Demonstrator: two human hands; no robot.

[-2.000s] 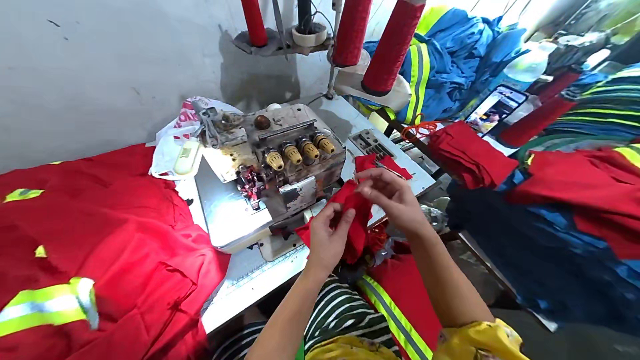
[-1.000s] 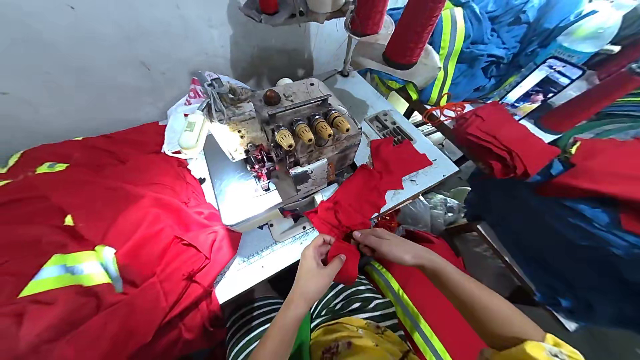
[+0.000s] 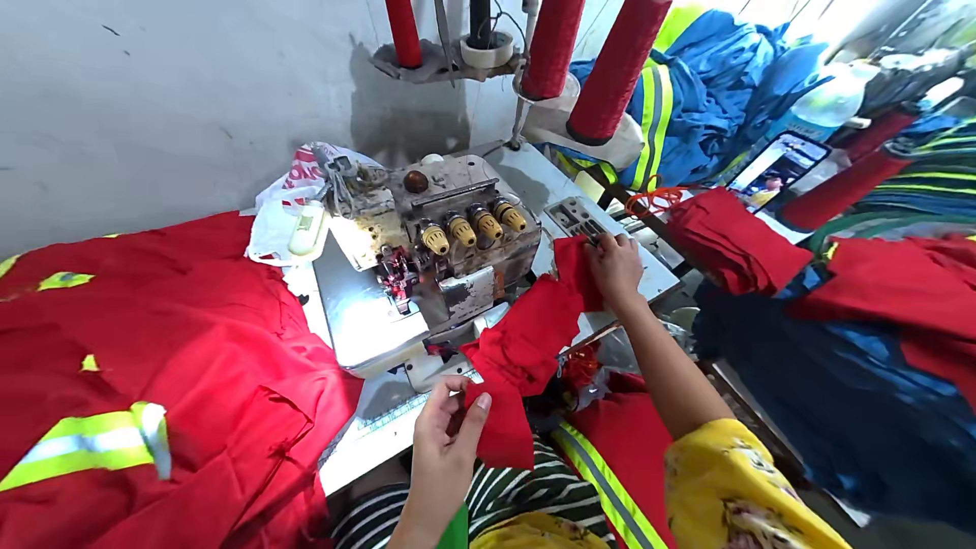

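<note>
My left hand (image 3: 450, 431) pinches the near end of a strip of red fabric pieces (image 3: 534, 324) between thumb and fingers, just in front of the sewing machine. The strip runs up to the right, bunched in its middle. At its far end my right hand (image 3: 614, 267) rests, fingers bent over the cloth, beside a small metal tray (image 3: 573, 219) on the table; its fingertips are partly hidden. An overlock sewing machine (image 3: 465, 236) with several yellow tension dials stands left of the strip, its metal plate brightly lit.
Red garments with reflective tape (image 3: 175, 358) cover the left side. Red thread cones (image 3: 619, 69) hang over the back of the table (image 3: 381, 442). Folded red pieces (image 3: 736, 240), a phone (image 3: 778, 171), a plastic bottle (image 3: 823, 107) and blue garments (image 3: 717, 84) are at right.
My right hand has moved up and away from my left hand, to the far end of the red strip by the metal tray. A second ago both hands were close together at the near end.
</note>
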